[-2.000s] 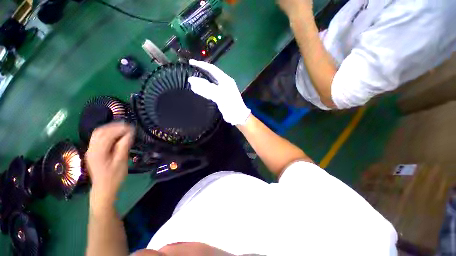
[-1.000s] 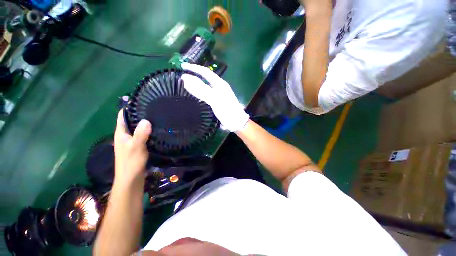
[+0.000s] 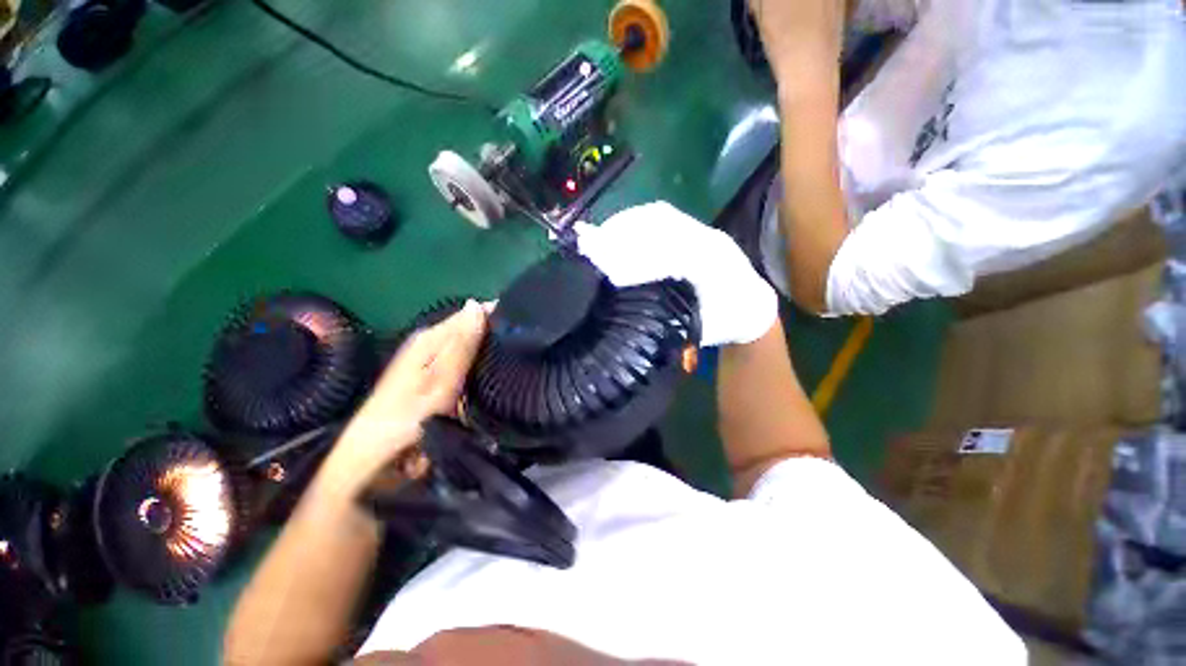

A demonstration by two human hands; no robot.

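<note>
A black desk fan [image 3: 585, 371] is between my two hands in front of my chest, tilted, its slotted grille and dark centre disc facing up and away. Its black base [image 3: 488, 501] points down towards my shirt. My gloved right hand [image 3: 689, 273] holds the fan's far right rim; its fingertips are at the far edge. My bare left hand [image 3: 436, 371] holds the left side, its fingers along the rim; part of it is hidden by the fan. The bench grinder [image 3: 566, 111] stands just beyond the fan, with a pale wheel [image 3: 466, 189] at its near end.
More black fans stand at the left, one dark-centred [image 3: 284, 364], one glowing copper [image 3: 165, 517]. A small round black part [image 3: 362, 212] lies left of the grinder. An orange-brown wheel [image 3: 639, 34] is on its far end. A co-worker's arm [image 3: 813, 156] is at the right. A cable crosses the bench.
The fan has tipped and moved right and nearer my chest, showing its base. My right hand has moved right with it. The pale wheel and small black part are now uncovered.
</note>
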